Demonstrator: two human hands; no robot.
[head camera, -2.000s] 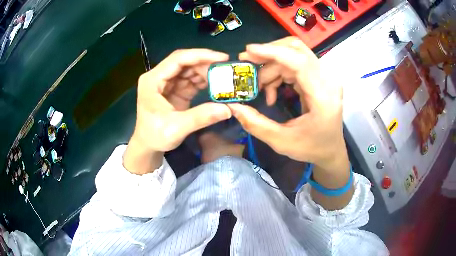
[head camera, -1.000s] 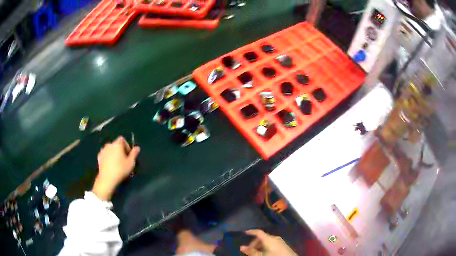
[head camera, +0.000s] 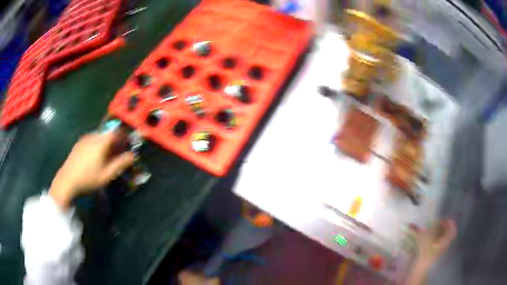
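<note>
The frame is blurred. My left hand (head camera: 92, 167) is over the dark green bench, at the pile of watch display modules (head camera: 140, 177) beside the tray. Its fingers are bent at the pile; whether they grip anything is not clear. The red-orange component tray (head camera: 272, 33) holds dark modules in many pockets, some showing silver or yellow. My right hand (head camera: 435, 242) is at the front right of the white machine bed (head camera: 289, 150), small and blurred; its fingertips and any held thing cannot be made out.
Brown fixture blocks (head camera: 358, 133) lie on the machine bed, with a brass-gold machine part (head camera: 364, 50) behind. A green button (head camera: 340, 239) and a red button (head camera: 376, 261) are on its front edge. More red trays (head camera: 83, 28) are at far left. Something skin-coloured shows at the bottom edge.
The view has swung right. The module held in both hands two seconds ago is no longer seen there. My left hand has moved to the pile by the tray; my right hand has moved to the machine.
</note>
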